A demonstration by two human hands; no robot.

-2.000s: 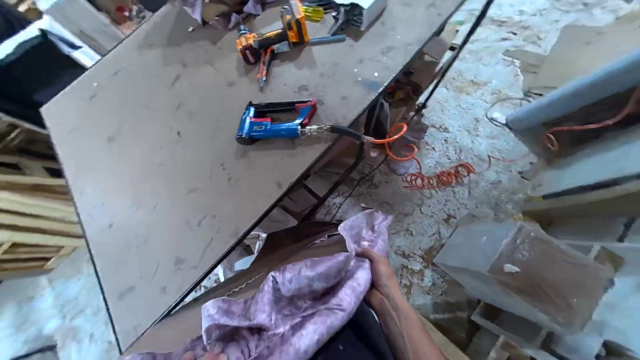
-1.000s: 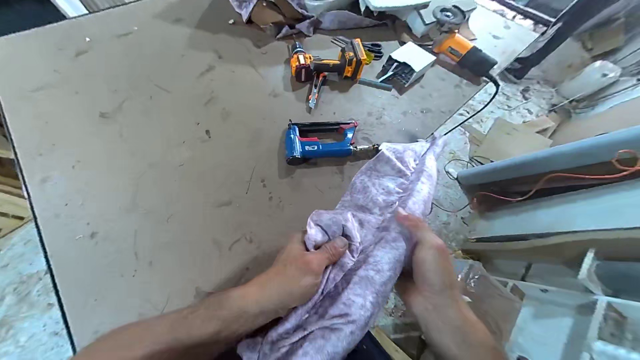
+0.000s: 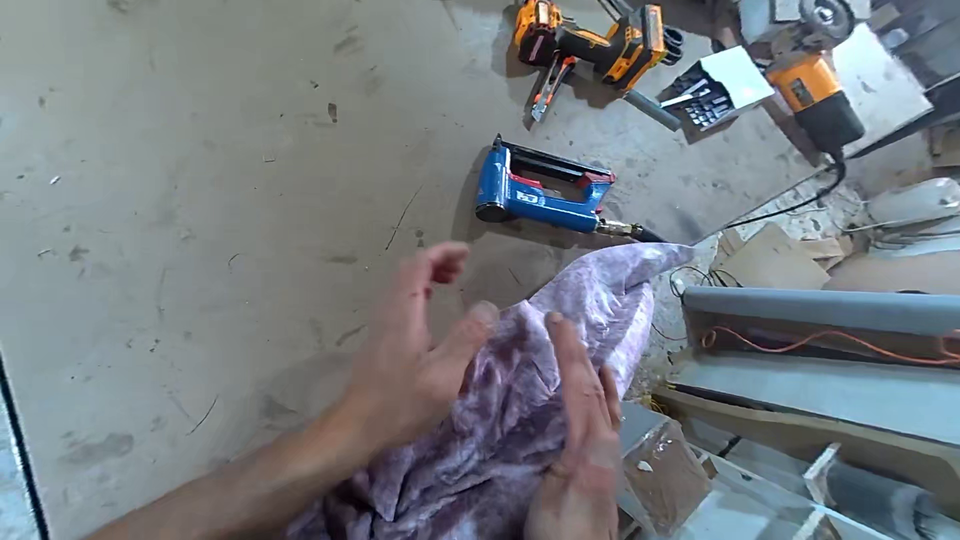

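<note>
A crumpled piece of purple crushed-velvet fabric (image 3: pixel 517 412) lies at the lower middle, its tip reaching the table's right edge. My left hand (image 3: pixel 420 337) is raised at the fabric's left side, blurred, fingers apart and holding nothing. On the right part of the fabric rests my right hand (image 3: pixel 585 420), its fingers extended and not closed on the cloth. Just above the fabric a blue pneumatic staple gun (image 3: pixel 544 195) lies on the table, with its air hose fitting pointing right. The fabric hides part of the hose.
The brown tabletop (image 3: pixel 187 210) fills the left. Along the top lie an orange cordless drill (image 3: pixel 600 45), a utility knife (image 3: pixel 551 86), an open box of small metal pieces (image 3: pixel 712 86) and an orange corded angle grinder (image 3: pixel 814 90). Wooden frames (image 3: pixel 795 480) stand at the lower right.
My left hand has let go of the fabric it was pinching and opened. The fabric now lies lower and more spread out. The view has moved nearer the table.
</note>
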